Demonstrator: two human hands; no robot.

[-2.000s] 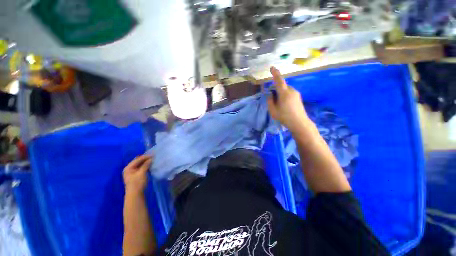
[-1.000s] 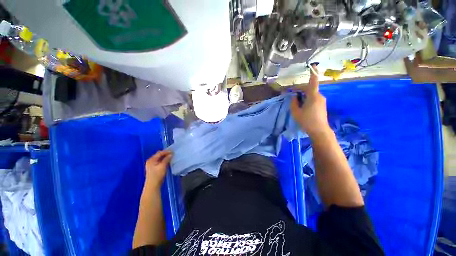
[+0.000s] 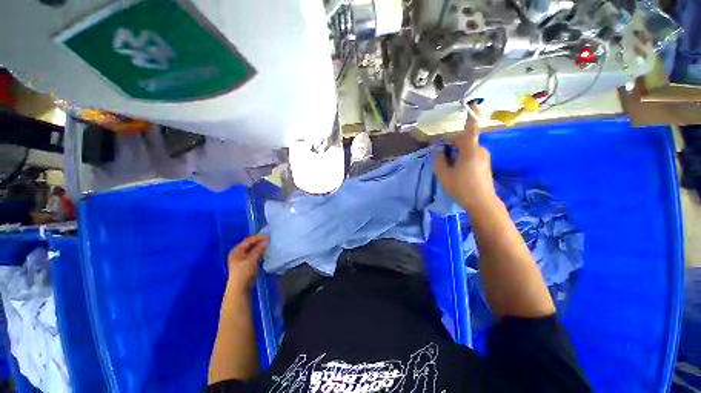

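A light blue shirt [image 3: 353, 207] is stretched between my hands, under the lit needle area [image 3: 317, 165] of the white button-sewing machine [image 3: 269, 69]. My left hand [image 3: 247, 259] pinches the shirt's left end. My right hand [image 3: 466, 165] is at the shirt's right end, with its index finger extended up to the pale panel edge beside a small dark-green spot. Its other fingers are curled at the cloth with a small dark thing at them; the grip is partly hidden. The bright lamp glare hides the needle and clamp.
Blue bins stand on the left [image 3: 161, 292] and right [image 3: 615, 253]; the right one holds crumpled blue shirts [image 3: 542, 230]. White garments [image 3: 34, 322] lie far left. The button feeder's metal parts [image 3: 453, 61] and yellow fittings [image 3: 516, 111] are above my right hand.
The view has shifted, so the machine head and badge sit differently in the frame. The shirt and both hands keep nearly the same pose, my right index finger still at the panel edge.
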